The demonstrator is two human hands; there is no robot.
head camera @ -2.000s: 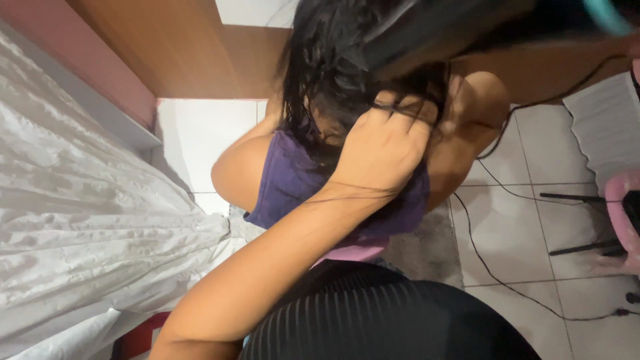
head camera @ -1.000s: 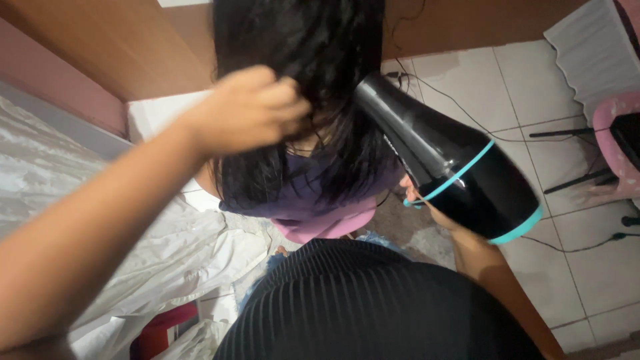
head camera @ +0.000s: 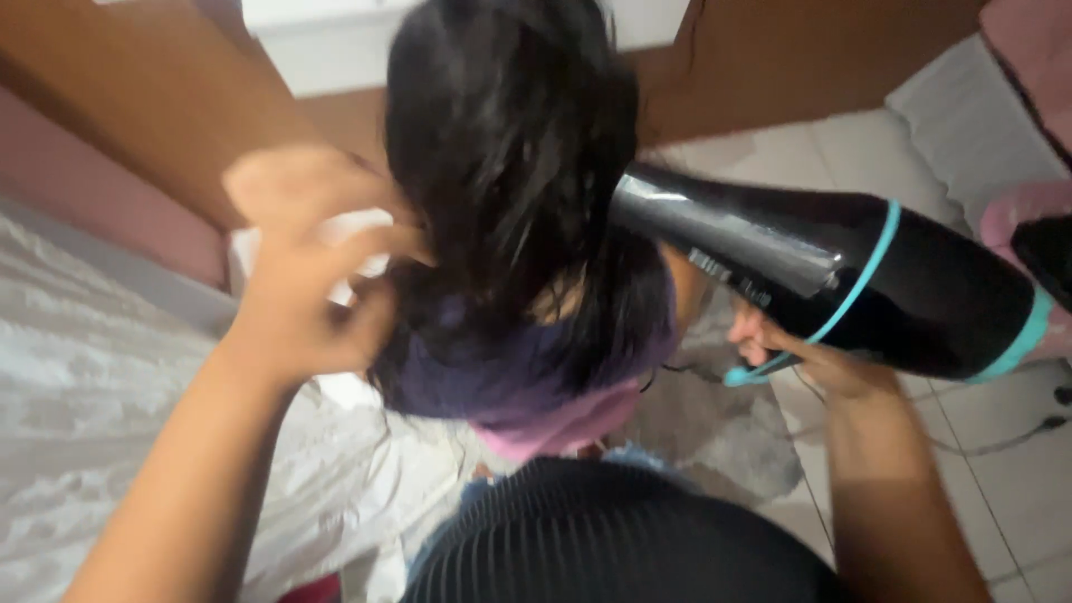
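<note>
A person sits with their back to me, in a purple top (head camera: 469,368), with long dark hair (head camera: 511,159) hanging down. My left hand (head camera: 322,260), blurred, is raised at the left side of the hair with its fingers curved and apart; whether its fingertips touch the strands is unclear. My right hand (head camera: 804,352) is closed around the handle of a black hair dryer (head camera: 754,243) with turquoise trim. The dryer's nozzle points left, at the right side of the hair. Most of the handle is hidden behind the dryer's body and my fingers.
White fabric (head camera: 100,402) hangs at the left. A grey rug (head camera: 729,427) lies on the tiled floor (head camera: 988,452), crossed by a cable at the right. A pink chair (head camera: 1005,218) is at the right edge. Beyond the person is a wooden panel (head camera: 796,67).
The dryer, near the top two seconds ago, came down to the right side of the hair. My left hand, earlier in the hair, has moved to its left side with fingers apart.
</note>
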